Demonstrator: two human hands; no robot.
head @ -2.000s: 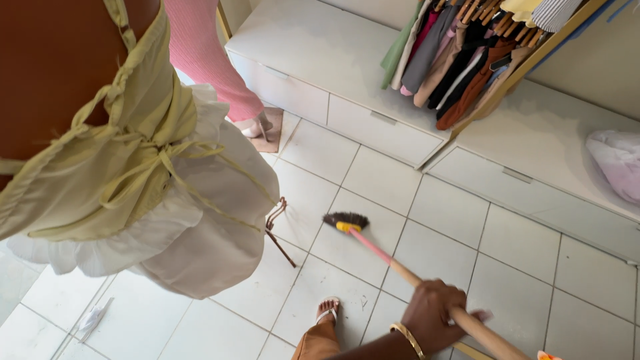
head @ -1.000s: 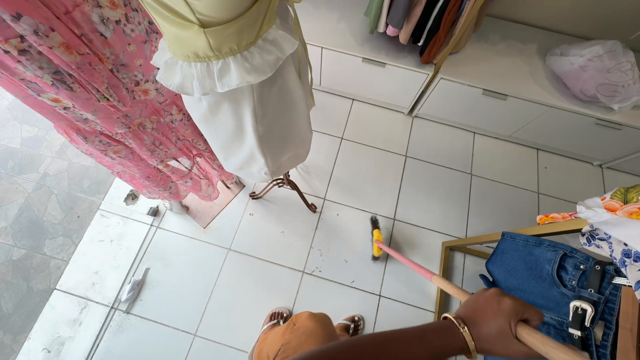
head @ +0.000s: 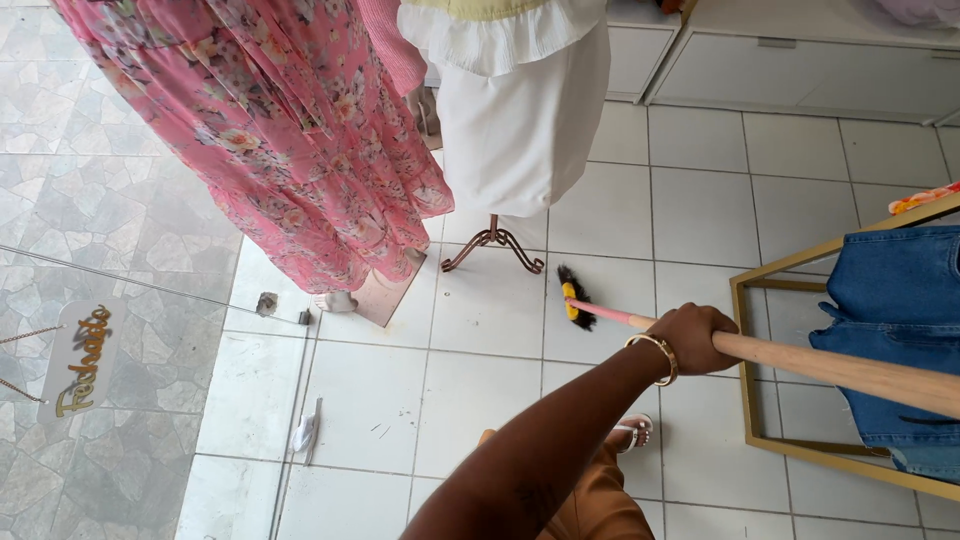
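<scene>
My left hand (head: 694,339), with a gold bracelet at the wrist, is closed around the wooden handle of a broom (head: 825,367). The handle runs off the right edge and has a pink sleeve near the head. The broom's yellow head with black bristles (head: 576,298) is down on the white tiles, just right of a brown scrolled metal stand (head: 493,244). Small dark bits of debris (head: 381,430) lie on the floor to the lower left. A crumpled white scrap (head: 304,435) lies by the metal floor track (head: 289,450). My right hand is out of view.
A pink floral dress (head: 300,150) and a white skirt (head: 521,127) hang on display at the top. White drawers (head: 757,71) line the back. A gold-framed rack (head: 746,360) with denim garments (head: 885,300) stands right. A hanging sign (head: 82,360) is at left; my sandalled foot (head: 636,433) is below.
The broom head has moved closer to the stand's foot, and its bristles now lie at a different angle. My left hand keeps hold of the handle. The view has shifted toward the left.
</scene>
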